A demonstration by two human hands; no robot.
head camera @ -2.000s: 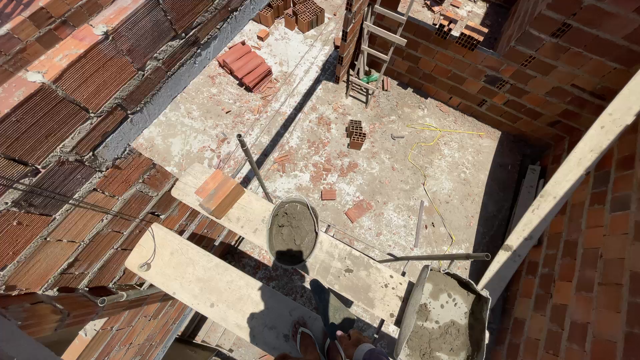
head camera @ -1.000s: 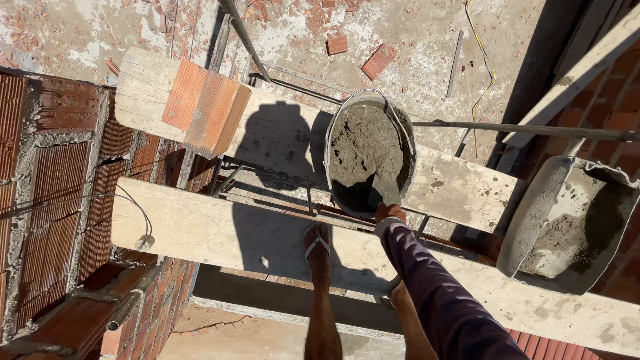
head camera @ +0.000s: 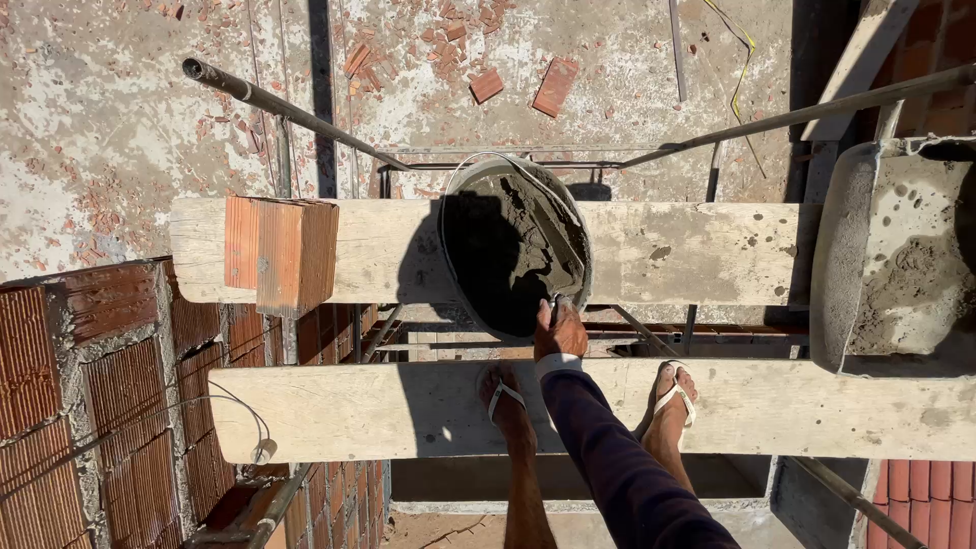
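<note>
My right hand (head camera: 560, 332) is at the near rim of a round bucket of wet mortar (head camera: 553, 229), its fingers closed round a trowel's handle. The trowel's blade cannot be made out in the dark shadow and mortar. The bucket, its wire handle lying over the mortar, stands on the farther wooden scaffold plank (head camera: 694, 252). Left of it on that plank are hollow clay bricks (head camera: 297, 255). A larger mortar container (head camera: 846, 259) is at the right, with some mortar inside. My left hand is out of view.
My feet in flip-flops stand on the nearer plank (head camera: 320, 412). Between the planks is a gap over a drop. Scaffold tubes (head camera: 305, 118) rise beyond the bucket, and a hollow-brick wall (head camera: 126, 381) is at left. Broken bricks (head camera: 557, 86) lie on the floor below.
The view has swung down to the planks. My right hand, absent two seconds ago, was at the bucket one second ago with the trowel blade showing in the mortar; now the blade is obscured.
</note>
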